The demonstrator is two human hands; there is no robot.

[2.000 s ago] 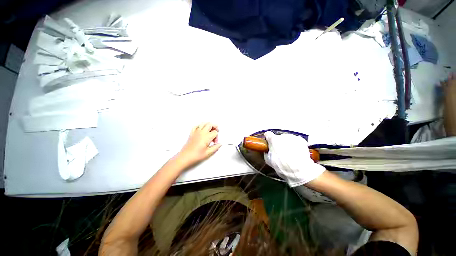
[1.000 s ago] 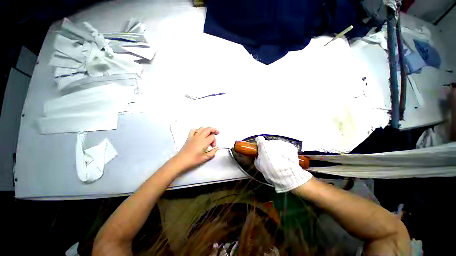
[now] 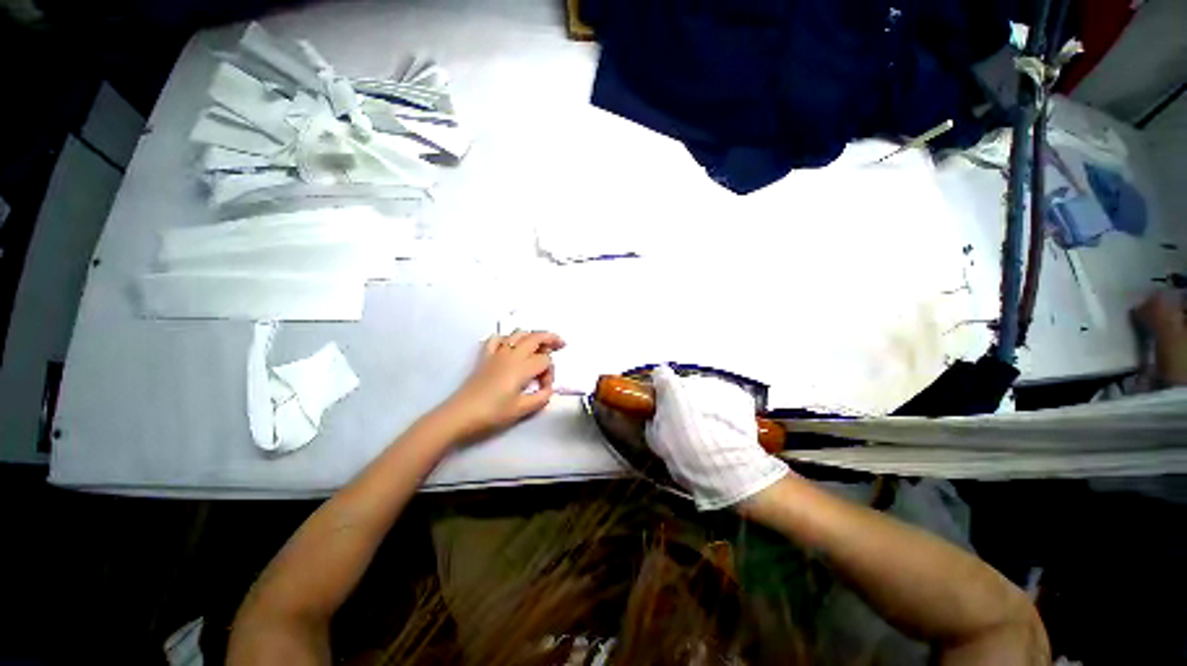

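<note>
My gloved right hand [image 3: 709,436] is closed on the orange-brown handle of the steam iron [image 3: 622,394], whose dark pointed sole faces left on the white table near its front edge. My bare left hand [image 3: 510,381] lies on the table just left of the iron's tip, fingers bent. A short thin edge shows between its fingers and the iron. White cloth under the hand is almost lost against the table, so I cannot tell if the fingers grip it. A thin dark edge line [image 3: 599,258] of white cloth lies beyond my hands.
A heap of white strips [image 3: 326,130] lies upper left, with flat white pieces [image 3: 254,267] and a small folded piece [image 3: 310,394] below it. Navy garments [image 3: 781,91] lie at the far edge beside a pale stick [image 3: 922,141]. The iron's pale hose [image 3: 989,445] runs right. A person's arm [image 3: 1162,336] shows far right.
The view has shifted, so table items appear further right. The iron and my right hand have moved left over the table, and my left hand has also moved left. My right hand keeps its hold.
</note>
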